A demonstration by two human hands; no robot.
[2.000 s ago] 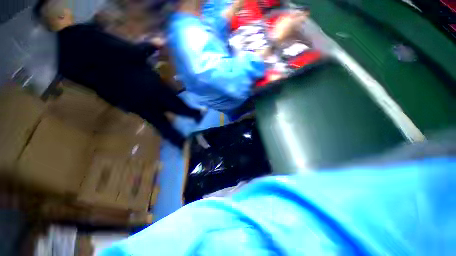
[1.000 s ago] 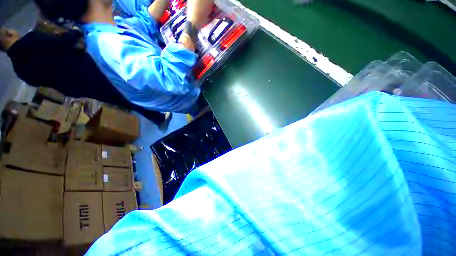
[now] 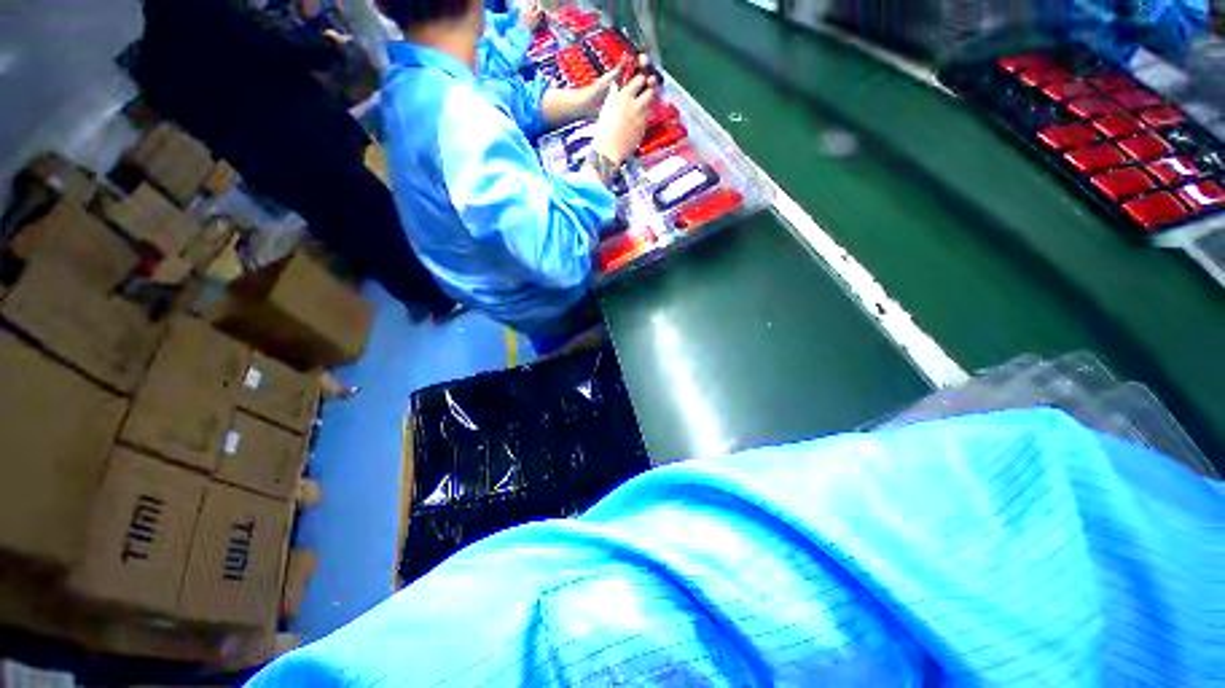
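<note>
Neither of my hands is in the picture. My blue striped sleeve or smock (image 3: 806, 565) fills the bottom. Just beyond it, the edges of clear trays (image 3: 1088, 390) show at the right, partly hidden by the blue cloth. A dark green bench surface (image 3: 779, 343) with a bright glare streak lies in front of me. Farther along it, a clear phone tray (image 3: 648, 215) holds red covers and phones with white labels, in front of a co-worker.
A co-worker in a blue smock (image 3: 477, 188) works at that tray. A person in black (image 3: 289, 128) stands behind. A black-lined carton (image 3: 524, 444) sits beside the bench. Brown cartons (image 3: 175, 497) are stacked at left. A black cover tray (image 3: 1115, 141) lies across the green belt (image 3: 860, 175).
The view has turned, so the co-worker and the phone tray sit farther right and lower than one second ago. The black cover tray has come into view at the upper right.
</note>
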